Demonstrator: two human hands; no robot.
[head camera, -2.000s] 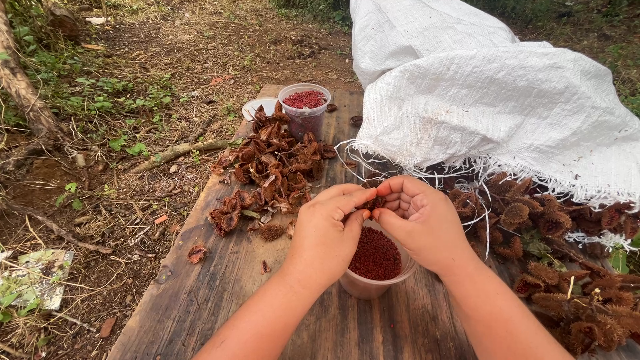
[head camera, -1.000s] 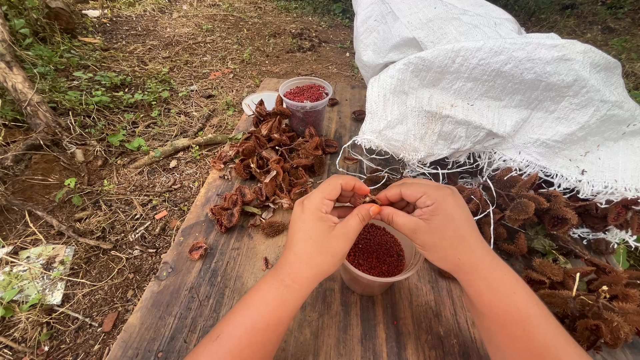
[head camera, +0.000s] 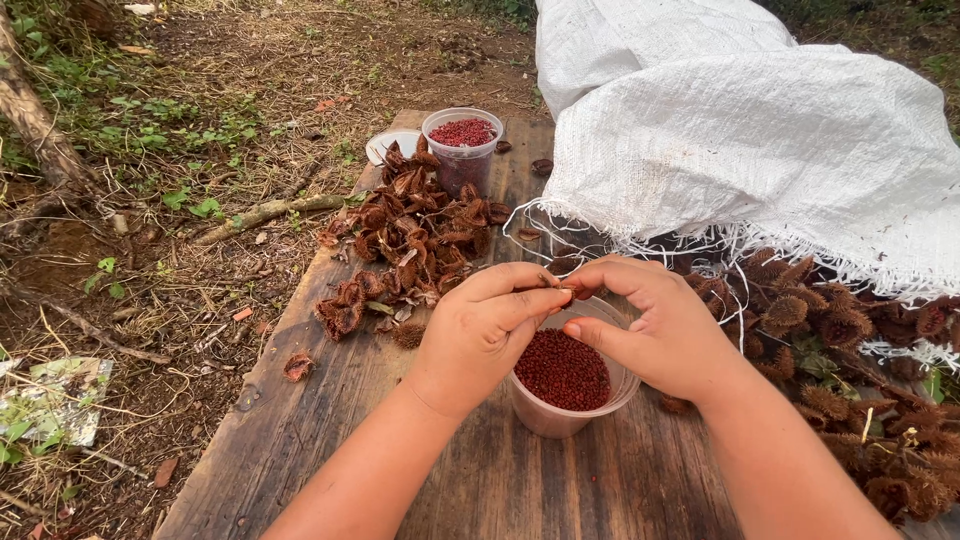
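Note:
My left hand pinches a small brown annatto pod, mostly hidden by the fingers, above a clear plastic tub. The fingers of my right hand touch the same pod from the other side, with the thumb a little apart below it. Dark red annatto seeds partly fill the tub under both hands. Left of the hands lies a heap of split, dry pod husks. Spiny brown pods on stems are piled to the right.
A second plastic tub of red seeds stands at the far end of the wooden board, beside a white lid. A frayed white woven sack covers the back right. One loose husk lies near the left edge.
Both hands stay over the near tub. The right thumb has moved away from the left fingertips and now sits lower, apart from them.

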